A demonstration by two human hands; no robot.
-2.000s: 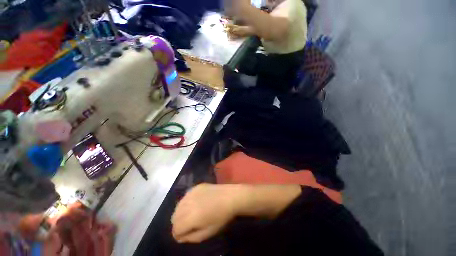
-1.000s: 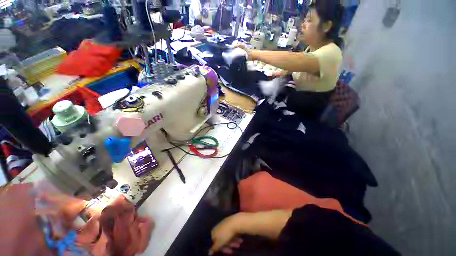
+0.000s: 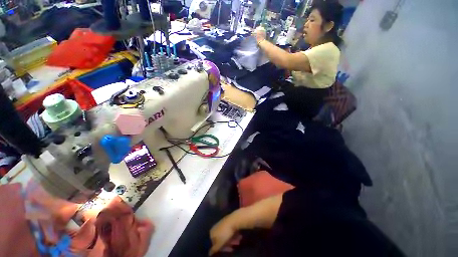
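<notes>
My right hand (image 3: 224,238) is at the bottom centre, off the front edge of the machine table. It points down with its fingers curled and partly cut off by the frame; whether it holds anything is hidden. My left hand is not in view. A flat salmon panel (image 3: 261,187) lies beyond my right forearm, partly covered by the dark sleeve. A crumpled salmon bundle (image 3: 120,228) with a light blue tie (image 3: 61,245) lies at the lower left, under the lit needle area of the sewing machine (image 3: 173,108).
Scissors (image 3: 205,145), a thin black stick (image 3: 176,165) and a lit phone (image 3: 140,160) lie on the white table (image 3: 188,203). Dark fabric (image 3: 306,155) is piled to the right. Another person (image 3: 316,62) sits at the back beside a grey wall.
Since two seconds ago the view has lifted and turned, showing more of the room. My right hand has turned downward. Over the last second the other person's arm has risen; my right hand has barely moved.
</notes>
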